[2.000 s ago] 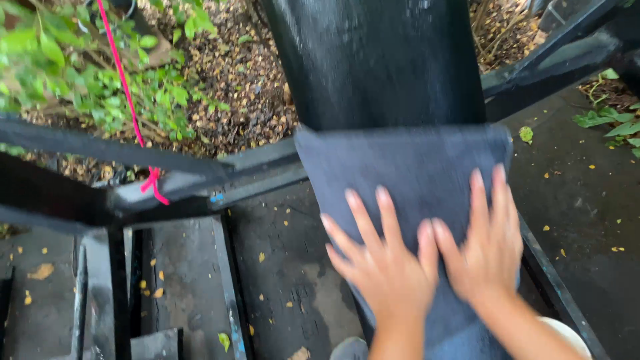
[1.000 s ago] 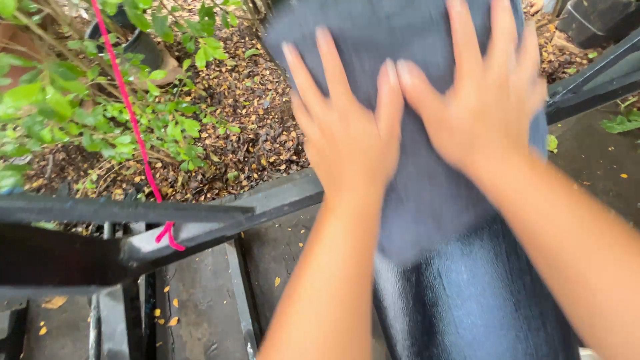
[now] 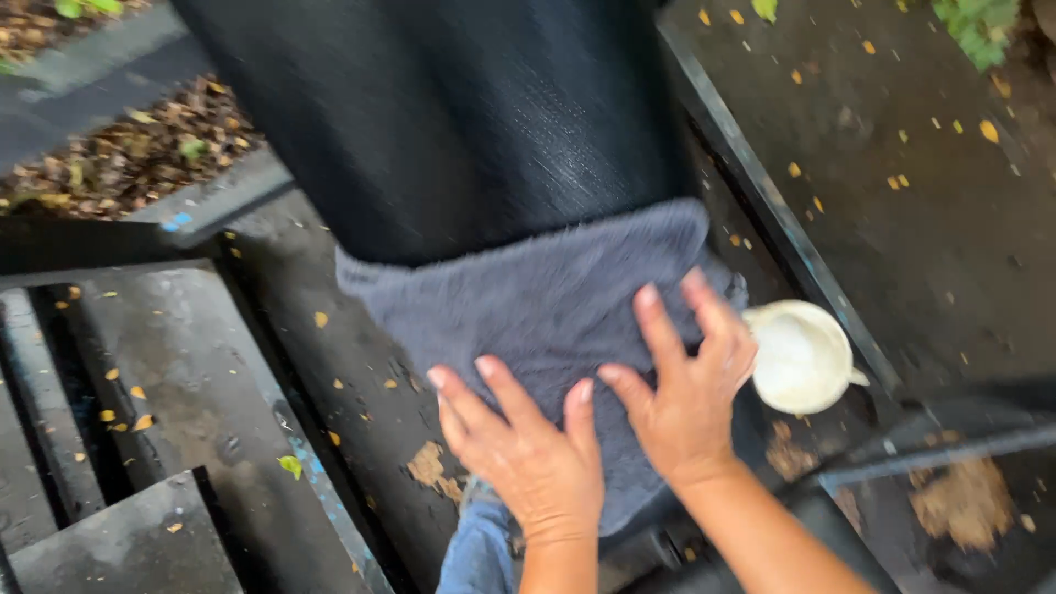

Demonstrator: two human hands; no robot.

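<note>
A grey-blue fleecy cloth (image 3: 528, 305) lies spread over the near part of a long, wet-looking black padded surface (image 3: 487, 124). My left hand (image 3: 528, 454) rests flat on the cloth's lower left part, fingers spread. To its right my right hand (image 3: 685, 371) presses on the cloth with its fingers apart. Neither hand is closed round the cloth. The black surface beyond the cloth is bare and shiny. The image is somewhat blurred.
A cream container with white contents (image 3: 798, 356) stands right of the cloth. Dark metal beams (image 3: 784, 206) flank the black surface, and a stepped metal frame (image 3: 165, 396) is at left. Part of a blue-jeans leg (image 3: 481, 549) shows below. Fallen leaves dot the dark floor.
A second ago the cloth and both hands were at the far part of the black surface; now they are at its near end. The view has tilted down, bringing the cream container fully into sight.
</note>
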